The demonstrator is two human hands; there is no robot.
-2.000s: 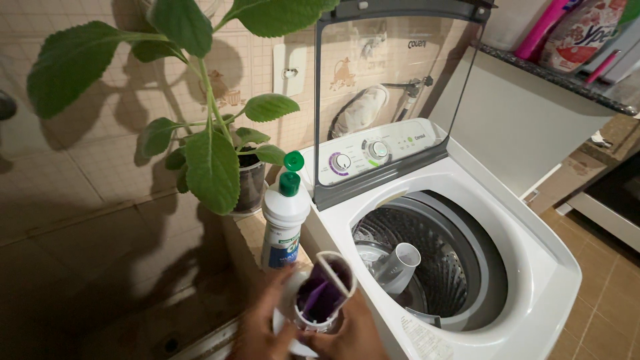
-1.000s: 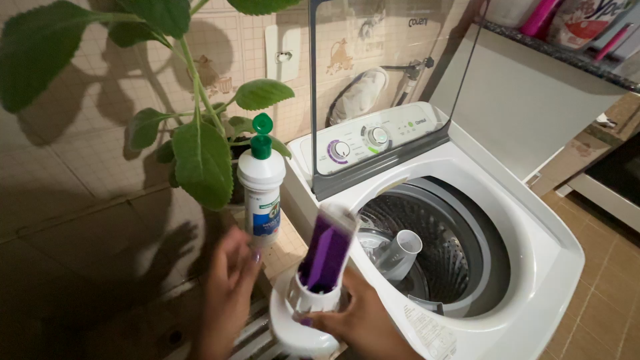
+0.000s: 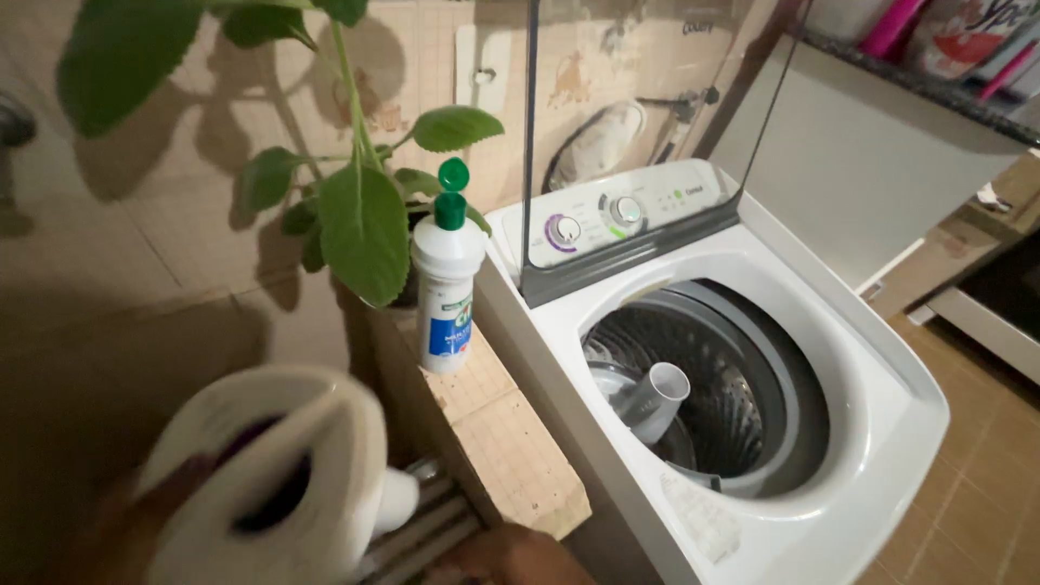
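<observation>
A white plastic part [image 3: 357, 455], blurred and close to the camera, has a large opening crossed by a bar, with something dark purple showing inside. My left hand [image 3: 138, 512] grips it from the left, the fingers reaching into the opening. At the bottom edge my right hand [image 3: 512, 561] shows only in part, below the tiled ledge; what it holds, if anything, is hidden. A white bottle with its green flip cap up [image 3: 447, 325] stands upright on the ledge [image 3: 520, 455]. To the right is a top-loading washing machine [image 3: 877, 406], lid raised, with a grey-white agitator column [image 3: 662, 402] in its drum.
A potted plant [image 3: 366, 227] with broad leaves stands behind the bottle. Metal bars [image 3: 431, 520] lie below the ledge. A granite shelf [image 3: 918, 81] with cleaning products is at the upper right, and a white appliance [image 3: 983, 325] stands on the floor below.
The white part has moved left and nearer to the camera. My left hand, apart from it one second ago, now grips it. My right hand has left it and is lower in view.
</observation>
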